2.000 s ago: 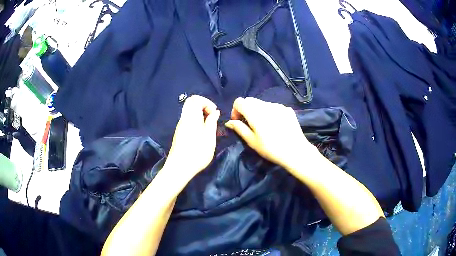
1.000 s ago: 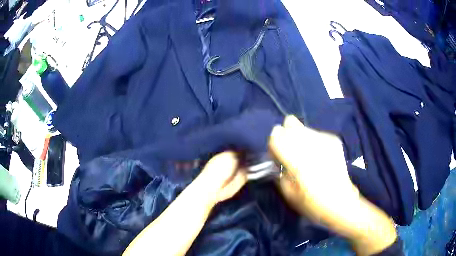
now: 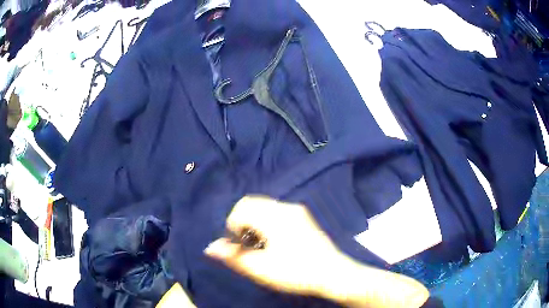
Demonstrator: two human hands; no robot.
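Observation:
A navy blazer (image 3: 150, 138) lies spread face up, with a small shiny button (image 3: 189, 167) on its front. A dark hanger (image 3: 265, 96) lies loose on it. My right hand (image 3: 265, 240) is over the lower part, fingers curled around a small dark object, possibly thread snips (image 3: 251, 238); its exact form is unclear. The lower right of the blazer lies with its matt shell up. Shiny lining (image 3: 126, 255) shows bunched at lower left. Only a small piece of my left arm shows at the bottom edge; my left hand is hidden or cut off.
Another navy garment (image 3: 433, 114) on a hanger lies at right. A flat black smartphone (image 3: 62, 228), bottles (image 3: 48, 138) and loose dark hangers (image 3: 108, 48) are on the white tabletop (image 3: 403, 225) at left. Blue floor (image 3: 481, 271) shows at lower right.
The lower right of the blazer has been turned over, lining hidden and shell showing. My right hand has moved left and lower; my left hand has gone from sight. The view has shifted.

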